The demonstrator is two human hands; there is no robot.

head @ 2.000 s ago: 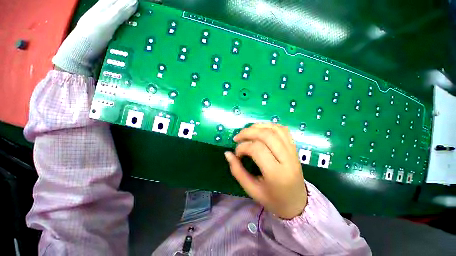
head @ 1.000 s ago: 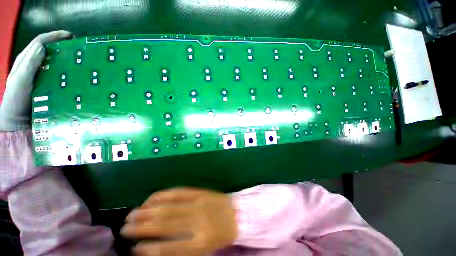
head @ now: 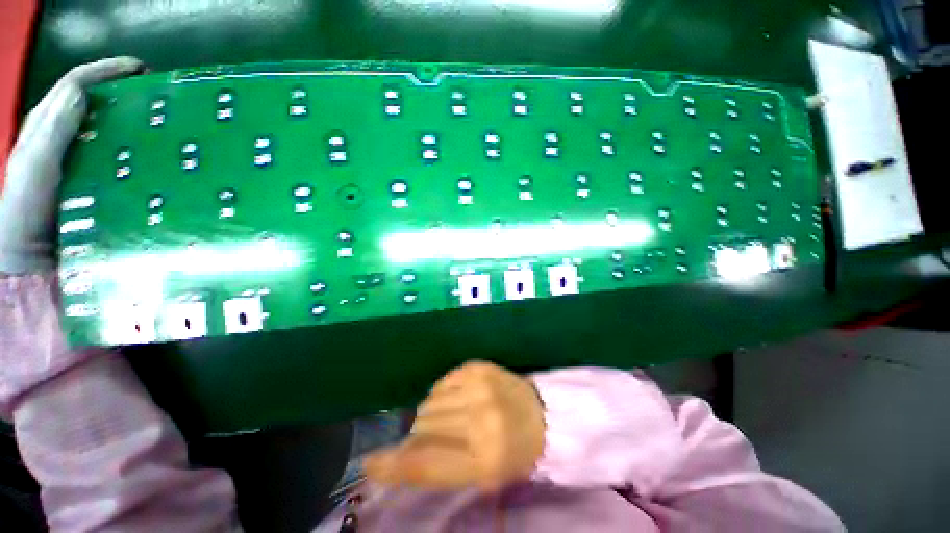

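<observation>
A long green circuit board (head: pixel 417 224) spans the view, with rows of paired solder dots and white squares along its near edge. Light glare hides parts of it. My left hand (head: pixel 47 167), in a white glove, grips the board's left end, with its fingertips at the upper left corner. My right hand (head: pixel 474 427) is bare and blurred. It is below the board's near edge, apart from the board, in front of my body. Its fingers are not clear.
A dark green glossy mat (head: pixel 708 31) lies under and behind the board. A white paper sheet (head: pixel 859 104) with a dark pen (head: pixel 870 167) on it lies at the right. A red strip (head: pixel 15 62) shows at the upper left edge.
The board has swung from a slant to nearly level and shifted left with my left hand. My right hand has moved from over the board to below its near edge.
</observation>
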